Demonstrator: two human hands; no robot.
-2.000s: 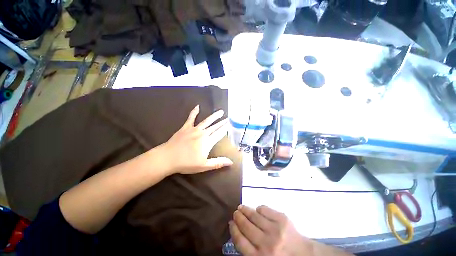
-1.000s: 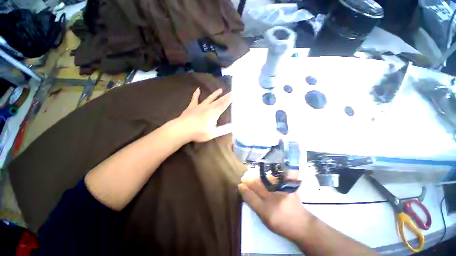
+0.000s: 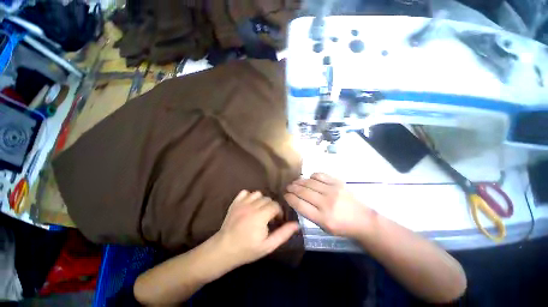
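A large brown garment panel (image 3: pixel 180 138) lies on the table left of the white sewing machine (image 3: pixel 414 66), its right border running by the needle area (image 3: pixel 327 133). My left hand (image 3: pixel 255 225) has its fingers curled on the panel near the front edge, pinching cloth by the right border. My right hand (image 3: pixel 321 204) holds the same border just in front of the needle area, its fingertips on the cloth. The two hands are close together. The fold under the fingers is partly hidden, and the needle area is blurred.
Red and yellow scissors (image 3: pixel 487 207) and a flat black rectangle (image 3: pixel 399 147) lie under the machine arm. A pile of brown pieces (image 3: pixel 174 30) is behind the panel. Open trays with small items stand at the far left, with small orange-handled scissors (image 3: pixel 19 195). A blue basket (image 3: pixel 120 270) is below the table.
My left hand has left the flat panel by the machine head and come back to the front border. My right hand is now clear of the machine head. The view has shifted, and the panel is more rumpled.
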